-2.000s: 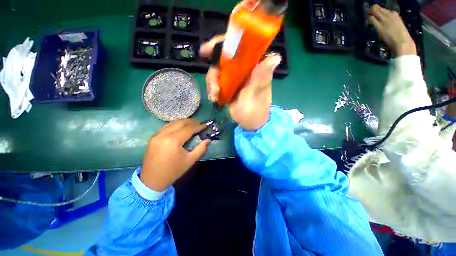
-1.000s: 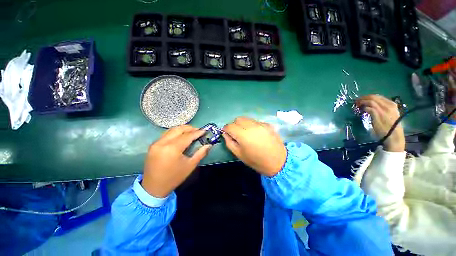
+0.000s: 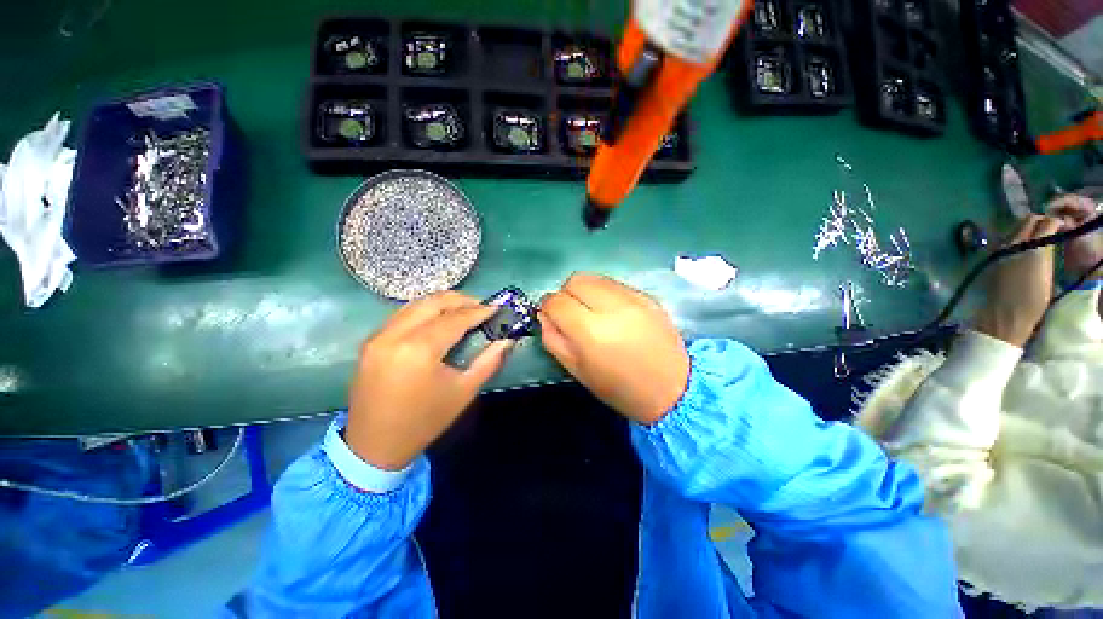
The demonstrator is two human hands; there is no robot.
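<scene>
My left hand (image 3: pixel 417 372) holds a small black electronic unit (image 3: pixel 509 314) between thumb and fingers, near the bench's front edge. My right hand (image 3: pixel 614 345) is at the unit's right side, thumb and fingertips pinched together against it; whether they hold a tiny part cannot be seen. The round dish of small screws (image 3: pixel 410 235) lies just beyond my left hand. The orange electric screwdriver (image 3: pixel 653 115) hangs tip down beyond my right hand, with neither hand on it.
A black parts tray (image 3: pixel 502 162) with one empty pocket lies behind the dish. A blue bin (image 3: pixel 213 181) of metal parts and white cloth (image 3: pixel 39 212) are left. White scrap (image 3: pixel 704 271) and loose metal pins (image 3: pixel 865 239) are right, with a neighbour's hands (image 3: pixel 1028 272) and more trays (image 3: pixel 792 55).
My right hand has let go of the screwdriver, which now hangs free, and has come to the unit. My left hand still holds the unit. The neighbour's hand has moved right, off the pins.
</scene>
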